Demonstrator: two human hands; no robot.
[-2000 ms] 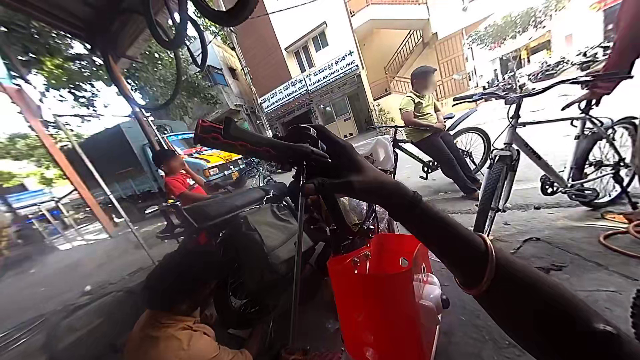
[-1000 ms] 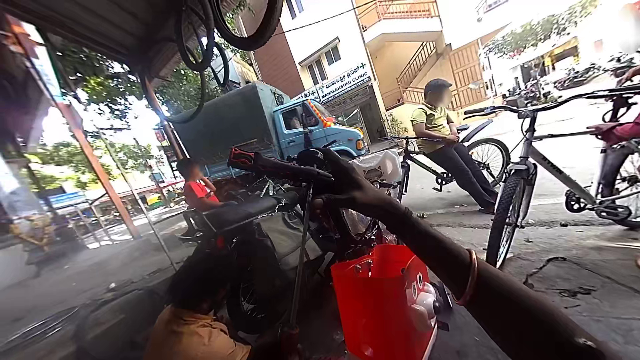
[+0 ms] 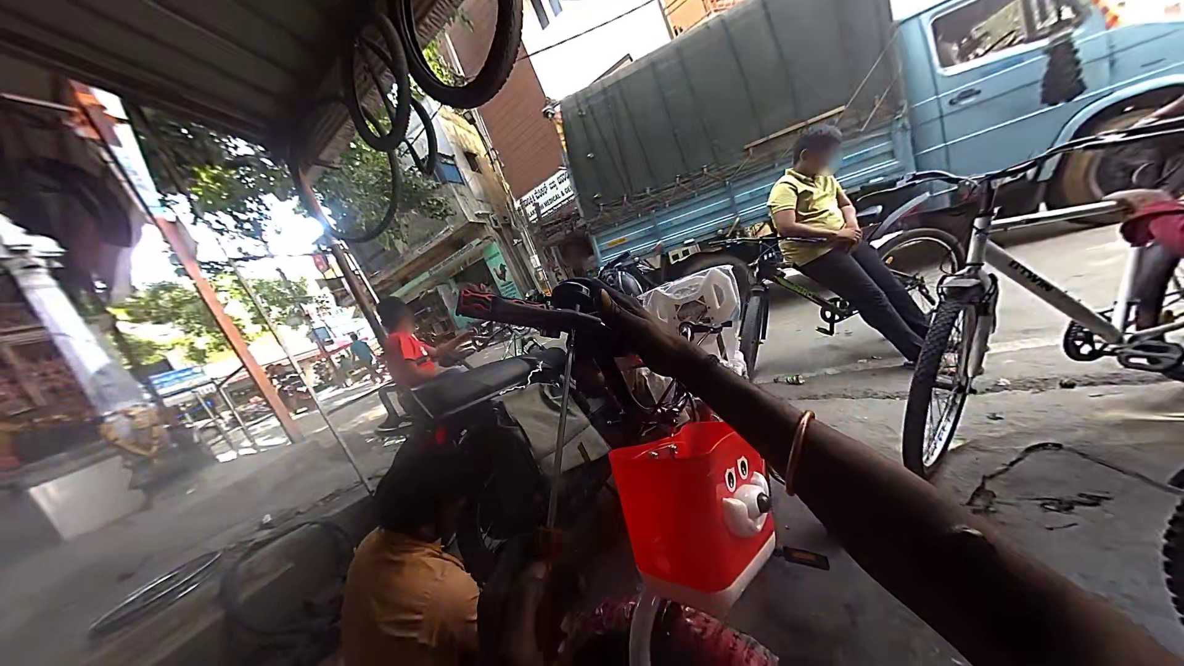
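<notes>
From the lower right my right hand (image 3: pixel 631 324) reaches to the handlebar of a small bicycle, its fingers closed about the part beside the black-and-red grip (image 3: pixel 504 308). A thin metal rod (image 3: pixel 561 435) runs down from the handlebar to an orange-brown end. Around that lower end is a dark, blurred hand-like shape; whether it is my left hand is unclear. Below my right forearm, a red plastic basket (image 3: pixel 680 518) with a cartoon animal face is on the bicycle's front. Clear plastic wrapping (image 3: pixel 698 301) lies behind my right hand.
A person in a mustard shirt (image 3: pixel 407 601) crouches at lower left, near a parked motorcycle's seat (image 3: pixel 486 384). Someone in yellow (image 3: pixel 814 217) leans on a bicycle; a grey bicycle (image 3: pixel 1045 277) stands at right. Tyres (image 3: pixel 462 65) hang overhead. A blue truck (image 3: pixel 999 111) is behind.
The blue truck, further left and smaller a second ago, now spans the upper right. My right hand stays at the handlebar.
</notes>
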